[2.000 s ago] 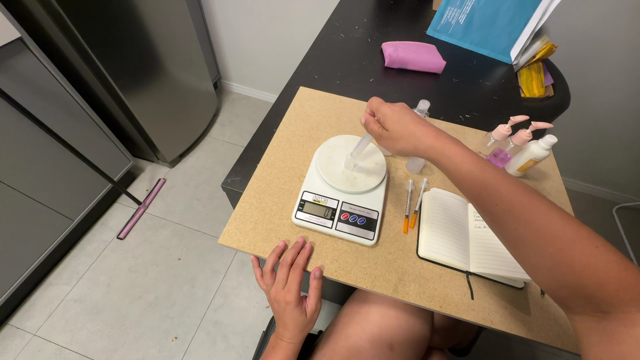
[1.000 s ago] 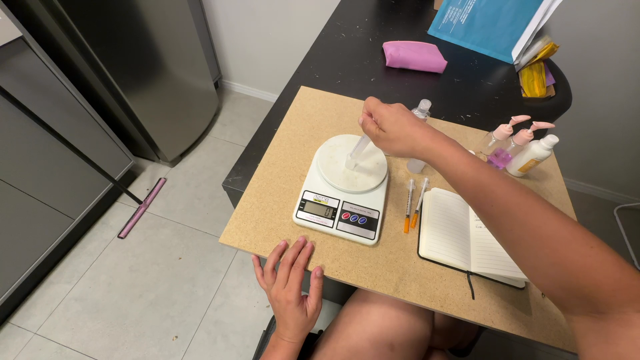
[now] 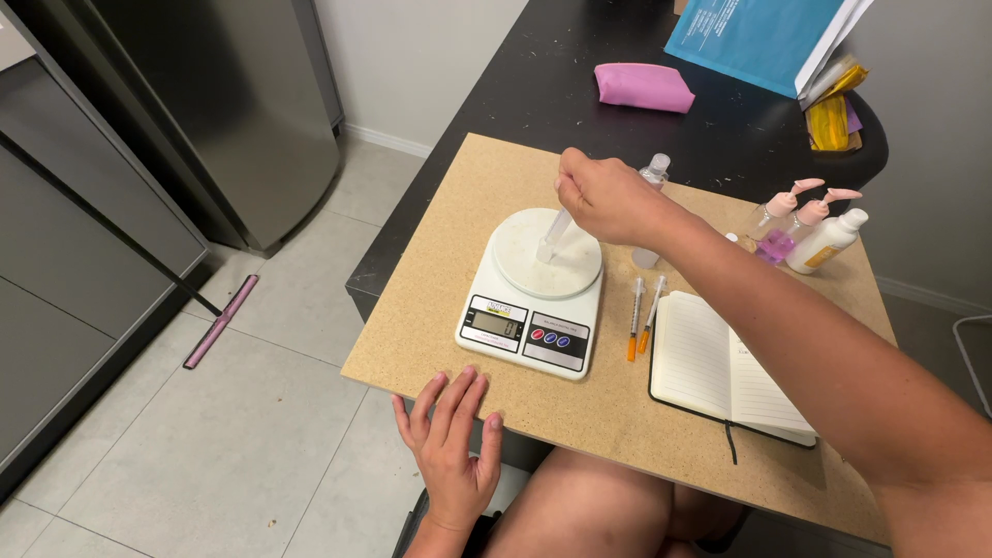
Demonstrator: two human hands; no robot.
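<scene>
A white digital kitchen scale point(image 3: 523, 356) with a round plate stands on a particle board point(image 3: 411, 310). My right hand point(image 3: 604, 194) is closed on the upper end of a clear plastic tool, perhaps a small spoon or dropper point(image 3: 556, 232), whose lower end is over or on the scale's plate; contact is unclear. My left hand point(image 3: 457, 442) rests its spread fingertips at the board's near edge, holding nothing. Right of the scale lie two syringes with orange caps point(image 3: 633, 318), beside an open lined notebook point(image 3: 694, 349). A clear bottle point(image 3: 657, 170) stands partly behind my right wrist.
Two pump bottles with pink heads point(image 3: 781, 205) and a white bottle point(image 3: 825, 242) stand at the board's right. Behind are a pink pouch point(image 3: 645, 87), a blue package point(image 3: 748, 39) and yellow wrappers point(image 3: 829, 124). A floor squeegee point(image 3: 222, 319) is at left.
</scene>
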